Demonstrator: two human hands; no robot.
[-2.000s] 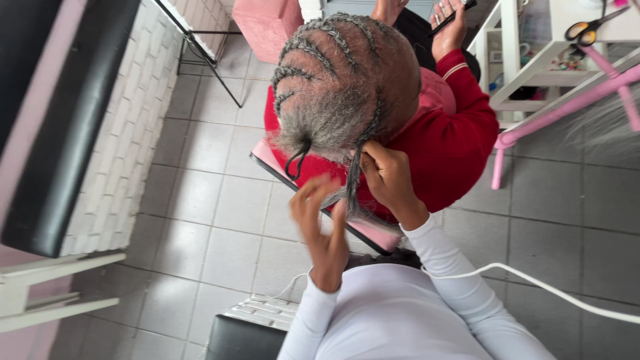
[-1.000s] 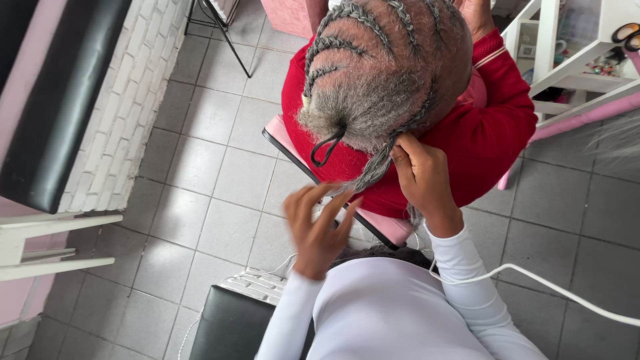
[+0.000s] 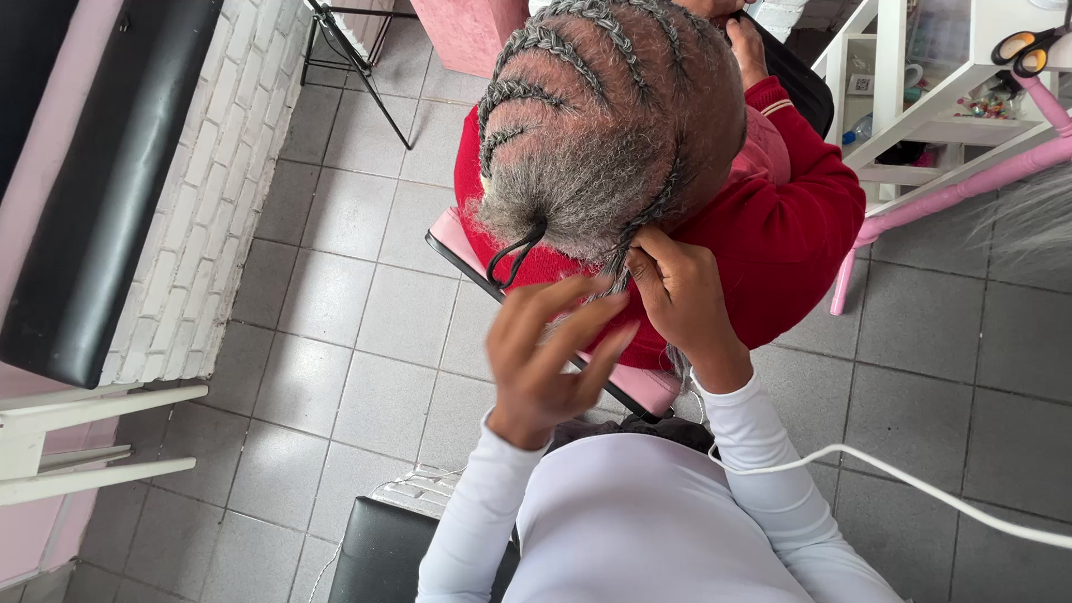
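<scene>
A seated person in a red sweater (image 3: 787,268) has grey hair in several cornrow braids (image 3: 615,42) across the head. Loose grey hair (image 3: 561,184) is gathered by a black hair tie (image 3: 521,251) at the back. My right hand (image 3: 691,293) pinches the lower part of a side braid (image 3: 662,205) near the nape. Just left of it, my left hand (image 3: 553,352) is blurred, its fingers spread around or beside grey strands; whether they hold any strand cannot be told.
The person sits on a pink chair (image 3: 649,389). A pink-legged stand (image 3: 946,193) and a white shelf unit (image 3: 930,126) with scissors (image 3: 1030,52) above are at right. A white cable (image 3: 921,486) crosses my right sleeve. Black padded seats (image 3: 100,184) line the left; a black tripod leg (image 3: 368,84) stands behind.
My right hand stays at the side braid, while my left hand moves beside it with its fingers in changing positions. The view has shifted, bringing the head further right than two seconds ago.
</scene>
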